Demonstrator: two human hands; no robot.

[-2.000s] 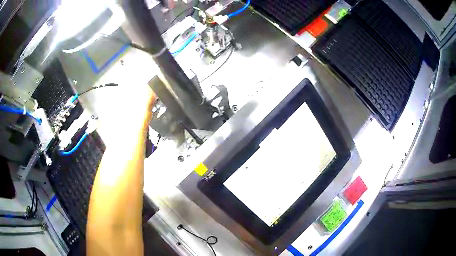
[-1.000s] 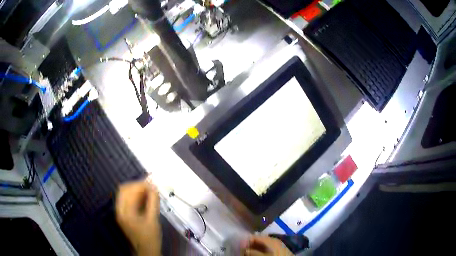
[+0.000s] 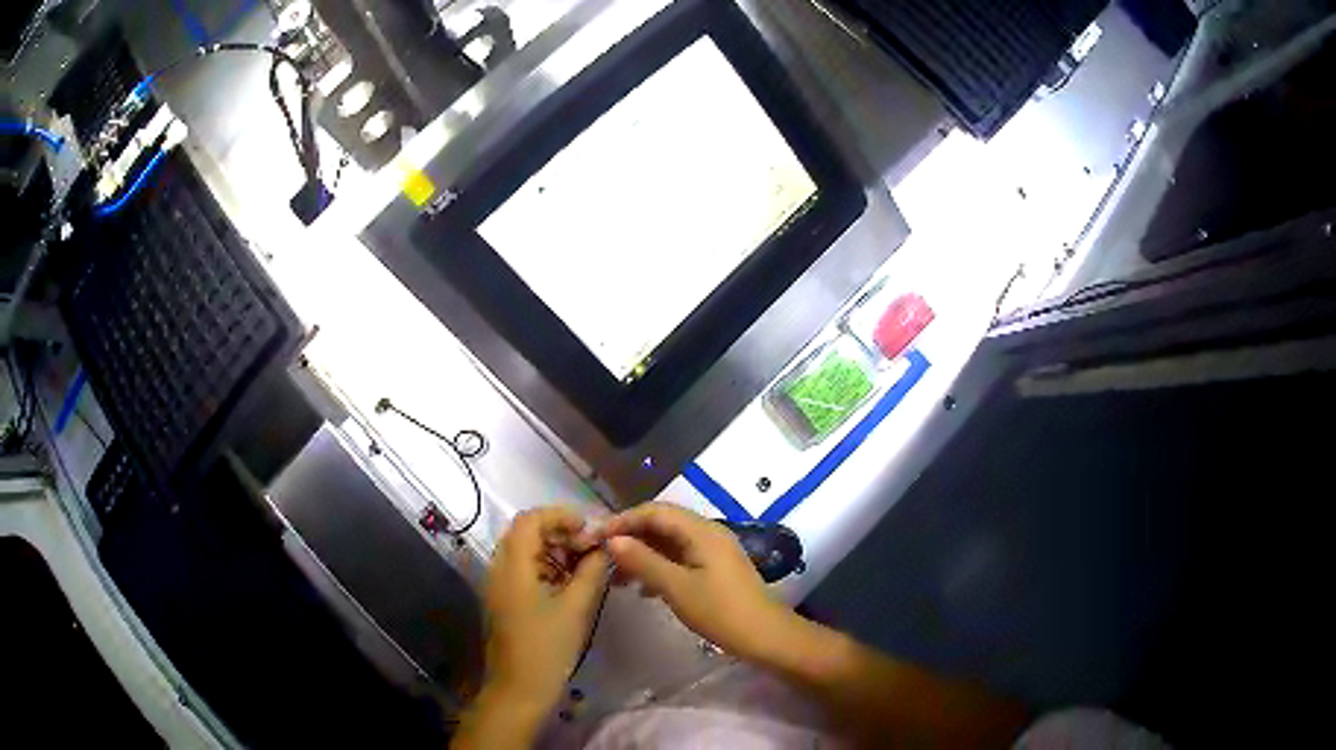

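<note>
My left hand [image 3: 539,601] and my right hand [image 3: 689,572] meet fingertip to fingertip just above the deck's front edge, below the monitor. A tiny part [image 3: 595,541] seems to be pinched between the fingertips of both hands. It is too small and blurred to tell its shape, and the fingers hide most of it.
A touchscreen monitor [image 3: 652,205] stands ahead. A black mouse [image 3: 769,548] lies just right of my hands, near green [image 3: 825,393] and red [image 3: 903,325] boxes and blue tape [image 3: 843,472]. Black pocketed trays lie left [image 3: 176,315] and upper right [image 3: 974,52]. A thin cable [image 3: 472,466] loops left.
My left hand has come back from the machine's interior to the front and now meets my right hand, which has come into view. The whole view has shifted toward the front edge.
</note>
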